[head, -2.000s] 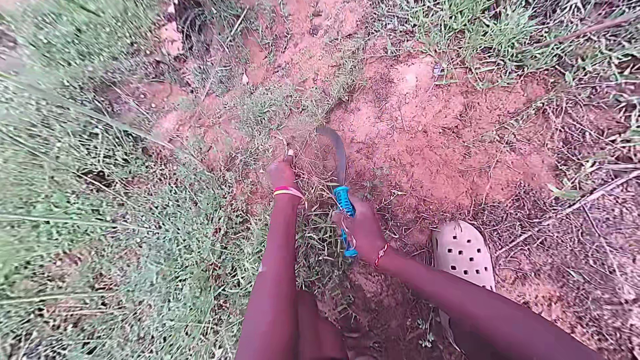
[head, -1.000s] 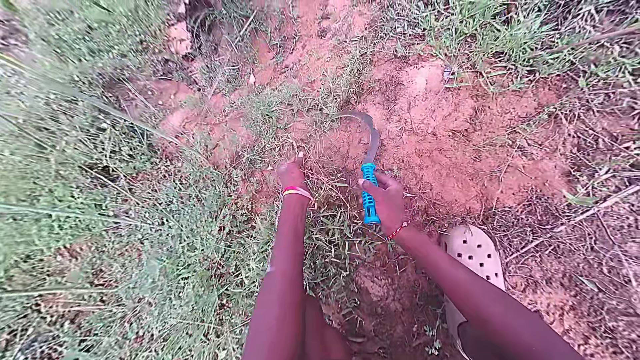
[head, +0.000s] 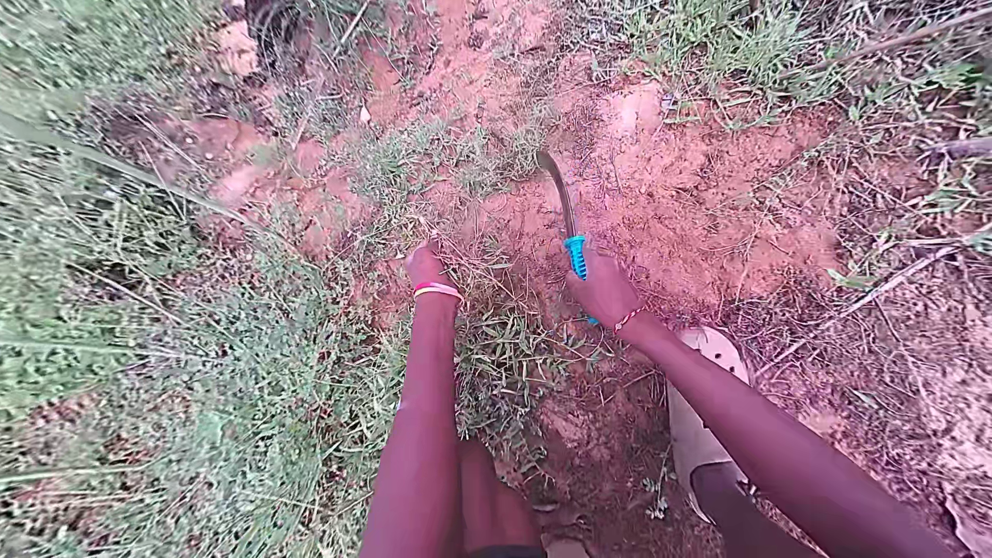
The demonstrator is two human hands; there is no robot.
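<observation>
My right hand (head: 606,288) is closed around the turquoise handle of a sickle (head: 563,194). Its narrow curved metal blade points up and a little left, over bare reddish soil. To the left, my left hand (head: 426,266) is low at the ground, fingers curled against a patch of dry, thin grass (head: 477,267); whether stems are gripped in it cannot be made out. A pink and pale band is on the left wrist, a red and white cord on the right. Green leafy weeds (head: 504,349) grow between my forearms.
A beige clog with holes (head: 694,418) is on my foot, under the right forearm. Dense grass (head: 256,403) covers the left side. A long dry stick (head: 876,294) lies on the right, with more grass (head: 721,54) at the upper right. Red soil (head: 697,209) spreads beyond my hands.
The sickle's blade has swung from curving left toward my left hand to pointing more upward, away from it. My left hand stays low at the grass.
</observation>
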